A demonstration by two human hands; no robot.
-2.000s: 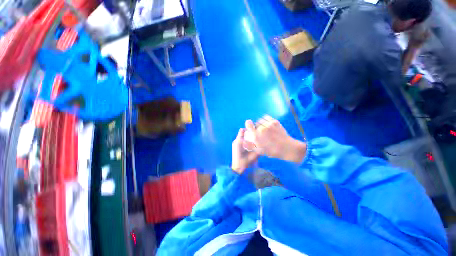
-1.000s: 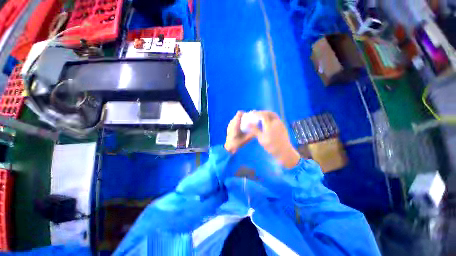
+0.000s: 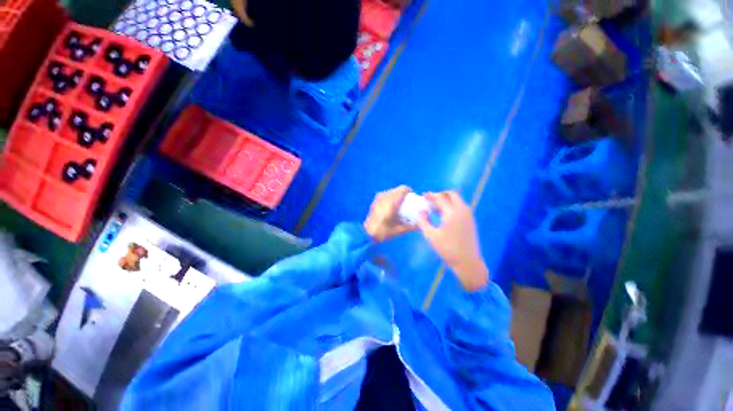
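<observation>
A small white bottle (image 3: 413, 209) is held in front of my body over the blue floor. My left hand (image 3: 387, 214) is closed around its left side. My right hand (image 3: 454, 235) has its fingers on the right side of the bottle. The fingers hide much of the bottle, and its cap cannot be made out. Both hands are bare, with blue sleeves, and slightly blurred.
On the left are a red tray (image 3: 68, 128) of dark round parts, a red crate (image 3: 231, 156), a white tray with round pockets (image 3: 174, 29) and a seated person (image 3: 299, 36). On the right are blue stools (image 3: 563, 227), cardboard boxes (image 3: 589, 54) and a green bench.
The view has moved along the aisle. The machine at the left is now low at the frame's edge, and red trays and a person have come into view. Both hands still hold the bottle.
</observation>
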